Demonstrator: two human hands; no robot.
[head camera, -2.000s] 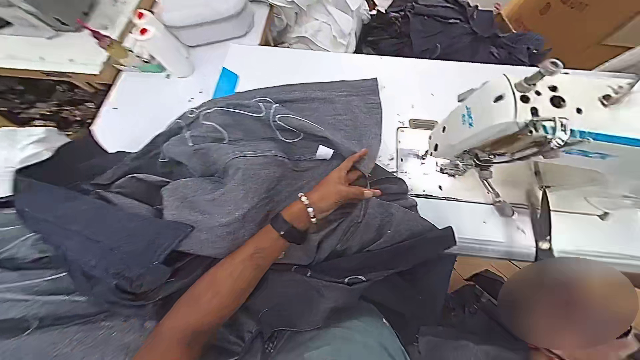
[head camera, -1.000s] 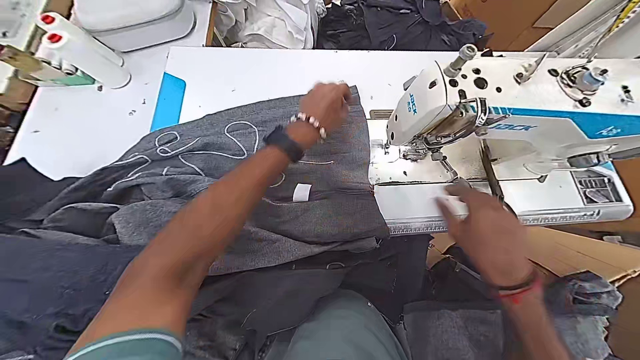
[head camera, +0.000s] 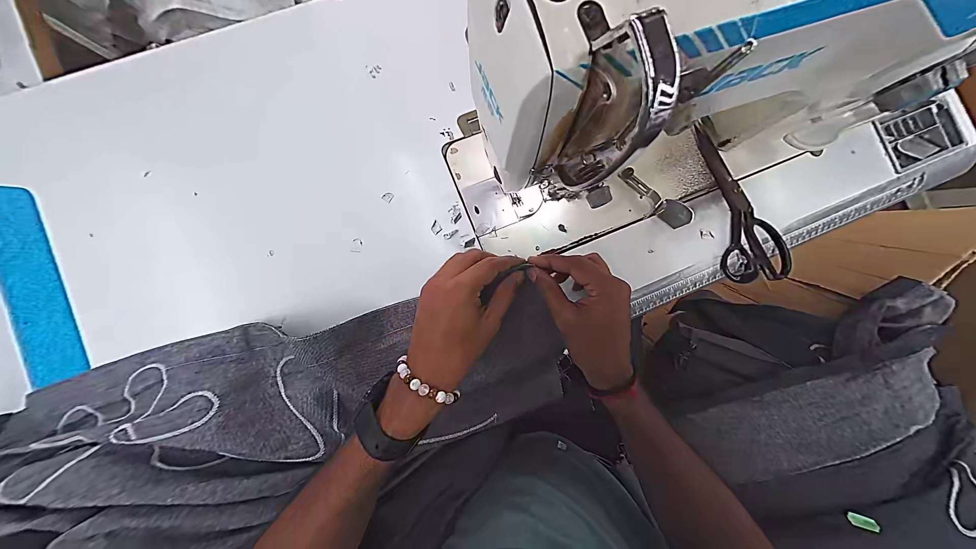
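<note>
Grey woven fabric (head camera: 366, 343) with a white drawcord (head camera: 297, 412) lies along the front of the table. My left hand (head camera: 465, 320), with a bead bracelet and a dark wristband, pinches the fabric's upper edge between thumb and finger. Fingertip to fingertip with it, my right hand (head camera: 583, 313) pinches the same edge. Both hands are just in front of the lit needle area (head camera: 518, 202) of a Jack sewing machine (head camera: 518, 84); the held edge is not under the presser foot.
Black-handled scissors (head camera: 743, 221) rest on the machine bed at right, handles near the ruler-marked edge (head camera: 854, 202). Fabric scraps (head camera: 454, 225) are scattered beside the needle plate. More grey garments (head camera: 808, 412) lie at lower right over cardboard (head camera: 884, 244). A parts tray (head camera: 923, 137) sits far right.
My right hand has come in from the right and now holds the fabric edge beside my left hand. The fabric edge has been brought to the front of the machine. The view has moved closer.
</note>
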